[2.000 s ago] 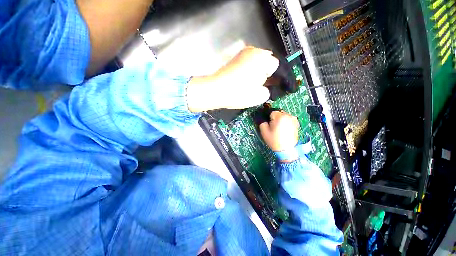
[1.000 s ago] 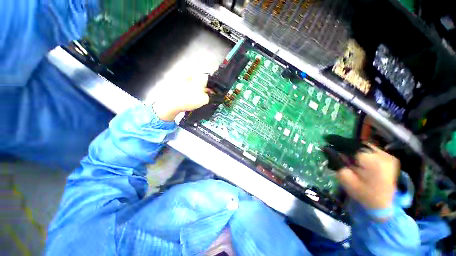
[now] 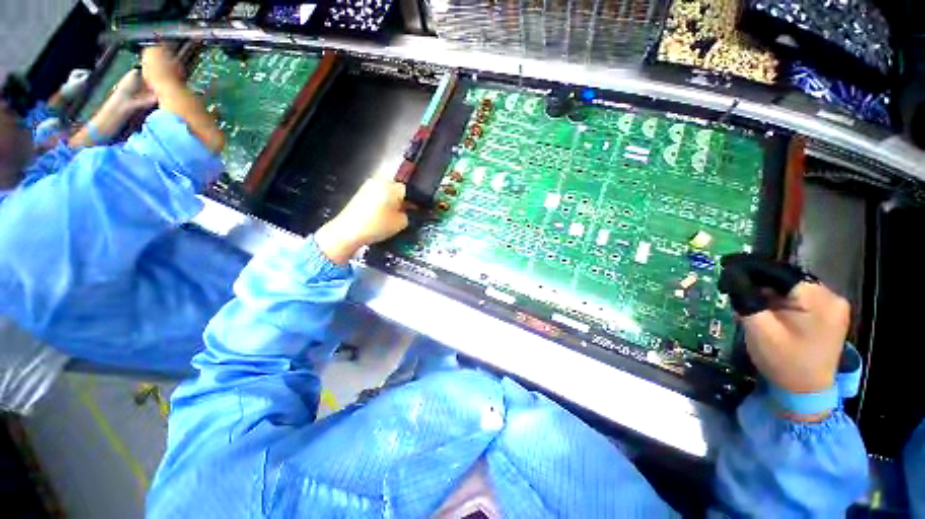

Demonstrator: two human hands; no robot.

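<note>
A green circuit board [image 3: 598, 203] lies in a black pallet [image 3: 446, 272] in front of me. Several orange-brown components [image 3: 477, 127] stand along its left part; small yellow and blue parts [image 3: 700, 253] sit near its right side. My left hand [image 3: 367, 218] is curled at the lower end of the pallet's left side bar, black cots on its fingertips; its grip is hidden. My right hand [image 3: 791, 319] is over the board's right edge, its black-covered fingers bent together; whether they hold something cannot be told.
Another board [image 3: 243, 106] lies in a pallet at the left, with another person's hands [image 3: 157, 76] near it. Conveyor rails [image 3: 548, 355] run before and behind the pallets. Behind are a clear component tray [image 3: 548, 35], cream parts [image 3: 710, 41] and silver-grey parts [image 3: 832, 41].
The view has turned and levelled, showing the whole board. My right hand has gone from the board's middle to its right edge. My left hand has moved off the board to the left side bar.
</note>
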